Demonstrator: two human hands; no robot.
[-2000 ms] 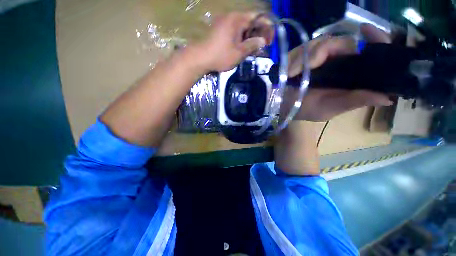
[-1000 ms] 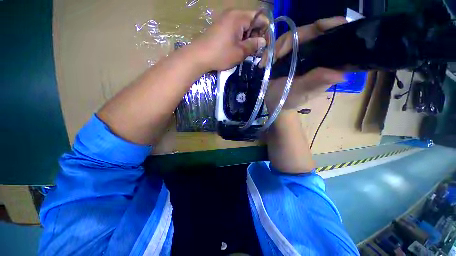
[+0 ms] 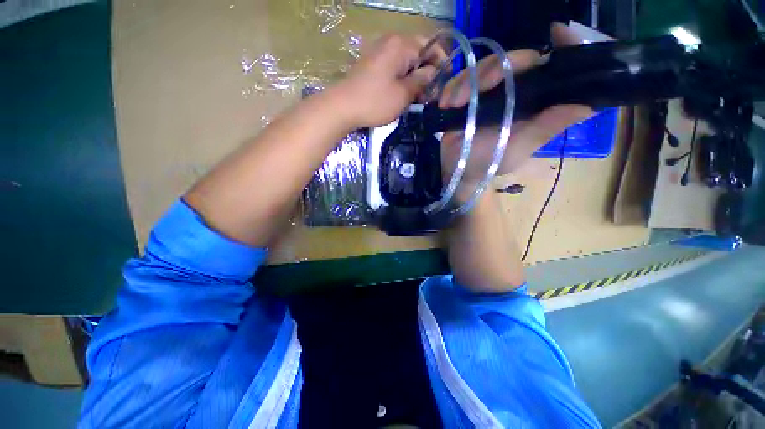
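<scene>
A black ear cup (image 3: 408,172) lies on the white pad (image 3: 375,186) of the fixture, whose base (image 3: 335,188) is wrapped in shiny clear film. Two clear headband loops (image 3: 507,126) rise from the cup and arch in front of my right hand. My left hand (image 3: 390,80) is at the top of the cup, its fingers closed on the upper end of the loops. My right hand (image 3: 512,134) is wrapped around the thick black screwdriver (image 3: 579,80), which lies nearly level and points left at the cup's upper part. The driver tip is hidden.
A blue tray (image 3: 591,134) lies beyond my right hand. A thin black cable (image 3: 549,205) and a small microphone boom tip (image 3: 509,189) lie on the cardboard (image 3: 193,100). Several black headsets (image 3: 728,151) are grouped at the far right. Yellow-black marking (image 3: 612,276) runs along the right.
The driver's front end has come left onto the cup's upper part. My right hand has steadied around the driver. My left hand has stayed at the loops.
</scene>
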